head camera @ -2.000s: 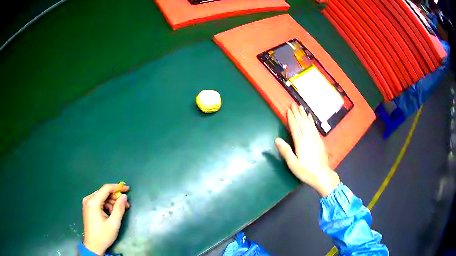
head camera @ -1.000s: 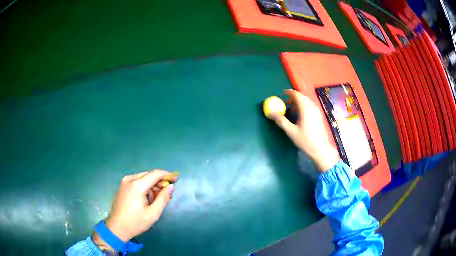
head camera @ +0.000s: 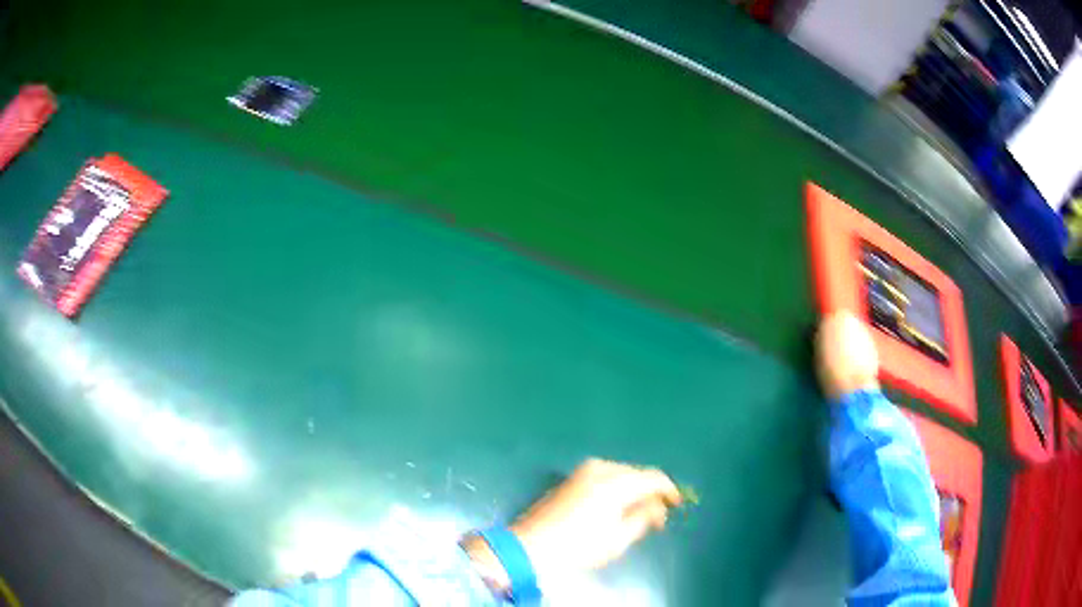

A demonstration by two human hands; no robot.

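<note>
My left hand (head camera: 599, 510), blurred and with a blue wrist band, is low in the picture over the green surface. It pinches a small yellow tape piece (head camera: 688, 496) at its fingertips. My right hand (head camera: 847, 353) is at the near left edge of a red foam tray (head camera: 837, 255). Its fingers are blurred, so I cannot tell whether they grip the tray. An open tablet (head camera: 904, 304) with yellow and dark parts lies on that tray. The yellow ball is not visible.
A second red tray (head camera: 967, 462) with a tablet lies beside my right sleeve. More trays and a red stack (head camera: 1044, 540) are at the far right. At left are a red-edged packet (head camera: 81, 237) and a loose dark board (head camera: 275, 100).
The view has swung left. My right hand has moved from the yellow ball to the farther red tray. The ball is out of sight. My left hand still pinches the yellow piece.
</note>
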